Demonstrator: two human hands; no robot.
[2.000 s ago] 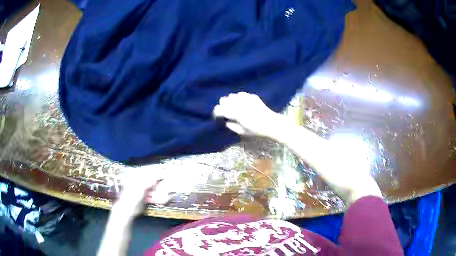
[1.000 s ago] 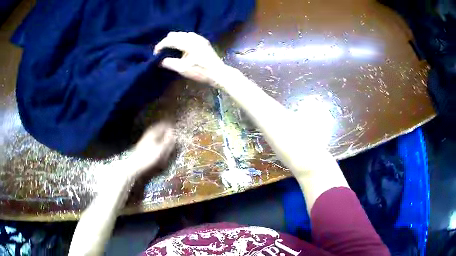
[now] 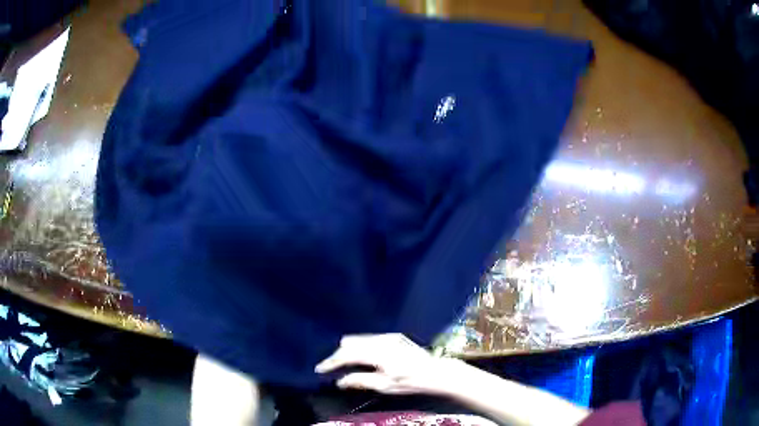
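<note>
A large dark navy garment (image 3: 333, 191) lies spread and creased over the table, its lower edge hanging past the table's near edge towards me. A small patch of pale marks (image 3: 444, 109) shows on its upper right part. My right hand (image 3: 379, 364) is at the garment's lower edge, with thumb and fingers closed on the cloth. My left forearm (image 3: 223, 395) comes up from the bottom edge and goes under the garment; the left hand itself is hidden by the cloth, so its grip cannot be seen.
The brown, scratched, glossy table (image 3: 641, 225) has a curved near edge. A white, flat, angular item (image 3: 35, 91) lies at the far left. A blue bin (image 3: 710, 374) with dark cloth stands below the table at the right. Dark fabric (image 3: 707, 50) is piled at the upper right.
The garment has come back from the upper left and now reaches over the near table edge. My right hand has moved down towards me with its edge. My left hand has gone under the cloth.
</note>
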